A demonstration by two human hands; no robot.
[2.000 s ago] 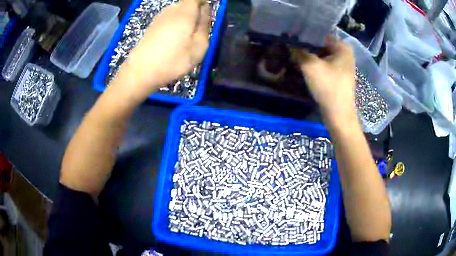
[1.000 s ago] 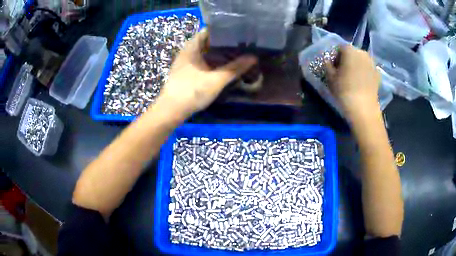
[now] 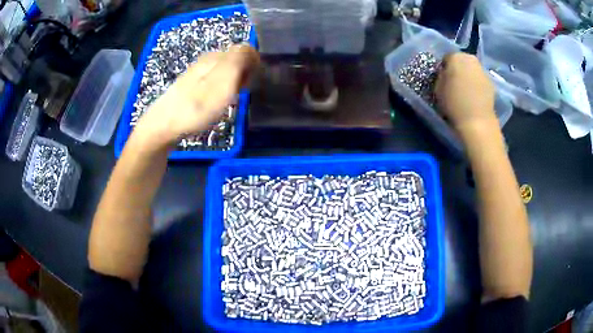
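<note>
My left hand [image 3: 201,94] is over the right part of the left blue tray [image 3: 240,123] of small metal sleeves, blurred, its fingertips near the press; whether it holds a part cannot be seen. My right hand [image 3: 465,91] is at the right clear plastic bin [image 3: 448,133] of small fittings, its fingers down and hidden. The press head [image 3: 309,29], wrapped in film, is above the dark press base [image 3: 279,112]. A light ring-shaped nest [image 3: 320,101] stands on the base. The near blue tray [image 3: 325,162] is full of bright silver pressed assemblies.
An empty-looking clear bin [image 3: 97,97] and a small clear tub [image 3: 49,172] of silvery parts stand at the left. Another narrow clear container [image 3: 23,127] is behind them. Clear bins and plastic bags [image 3: 520,71] lie at the far right. A small yellow-handled tool [image 3: 525,193] lies right of my forearm.
My left hand has moved left from the press to over the left blue tray. My right hand went from under the press head to the right bin and remains there. The view has shifted.
</note>
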